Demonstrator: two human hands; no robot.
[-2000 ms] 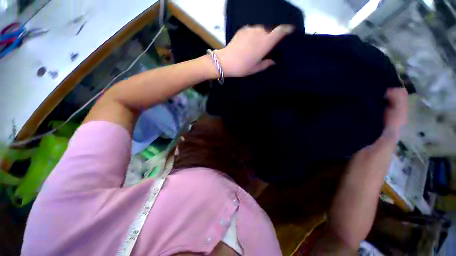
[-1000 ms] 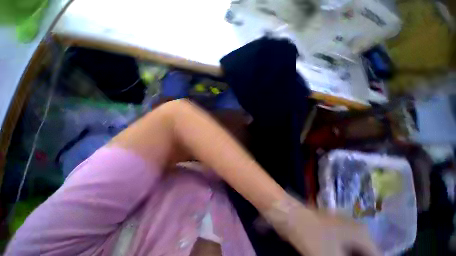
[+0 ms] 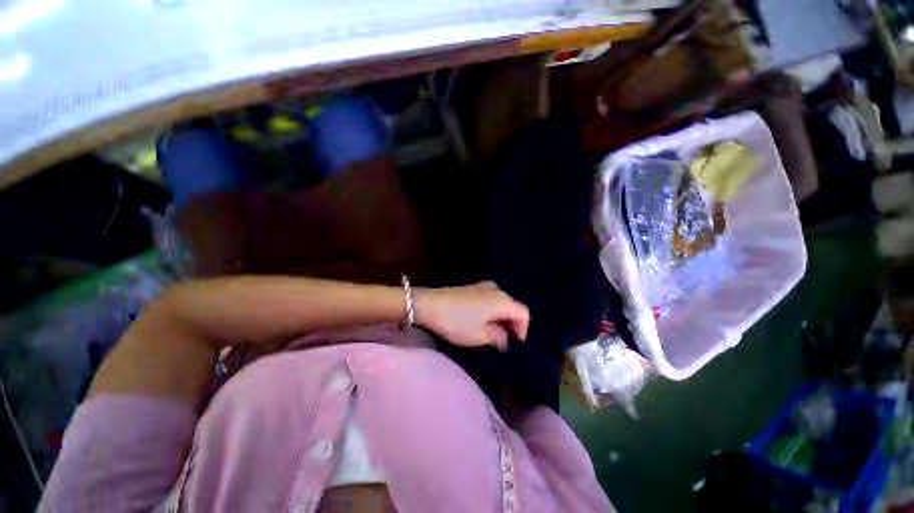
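Note:
The black garment (image 3: 546, 230) hangs over the lap to the right of the legs, between the table and the white-pink basket. My left hand (image 3: 481, 316), with a bracelet at its wrist, lies across the front of my body. Its fingers are curled at the left edge of the black cloth and appear to hold it. The cloth's lower part runs down behind this hand, and its folds are too dark to make out. My right hand is not in view.
The white-pink basket (image 3: 767, 250) stands on the right, holding plastic-wrapped pieces and a yellow item. A small white packet (image 3: 609, 369) lies beside it. A blue crate (image 3: 822, 451) is at the lower right. The white table's front edge (image 3: 401, 65) crosses the top.
The view has turned down and right, away from the tabletop. The black garment has come off the table onto the lap. My left hand has drawn back to my body; my right hand has left view.

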